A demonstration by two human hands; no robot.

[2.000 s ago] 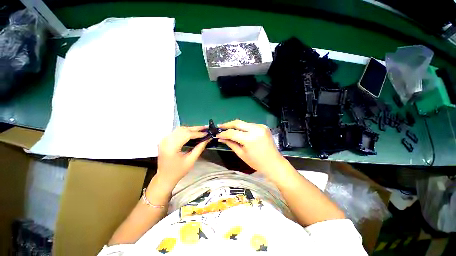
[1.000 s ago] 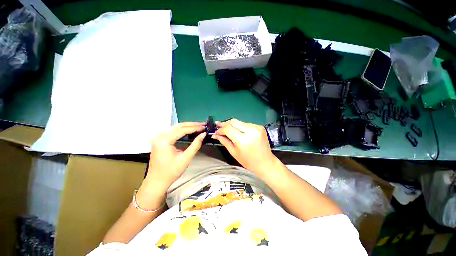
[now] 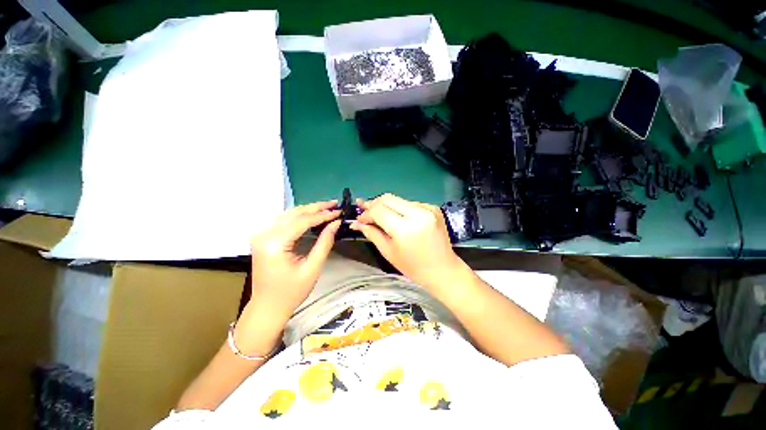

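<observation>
A small black plastic part (image 3: pixel 346 204) stands upright between my fingertips, over the bench's front edge. My left hand (image 3: pixel 290 252) is shut on its left side with thumb and fingers. My right hand (image 3: pixel 407 233) pinches at its right side, fingertips close to the left ones. My fingers hide much of the part, and its details are too dark to tell. Whether the right fingers also hold a tiny pin or tool cannot be seen.
A white box (image 3: pixel 388 65) of tiny grey metal bits stands behind, with a flat black piece (image 3: pixel 390 126) before it. Black housings (image 3: pixel 554 159) are heaped right. Farther right lie small clips (image 3: pixel 668 178), a phone (image 3: pixel 636 104), a clear bag (image 3: pixel 694 94) and a green object (image 3: pixel 739 134). White sheets (image 3: pixel 185 143) lie left.
The view has shifted a little, so bench items sit higher in the picture. Both hands stay together at the black part, with only slight finger shifts.
</observation>
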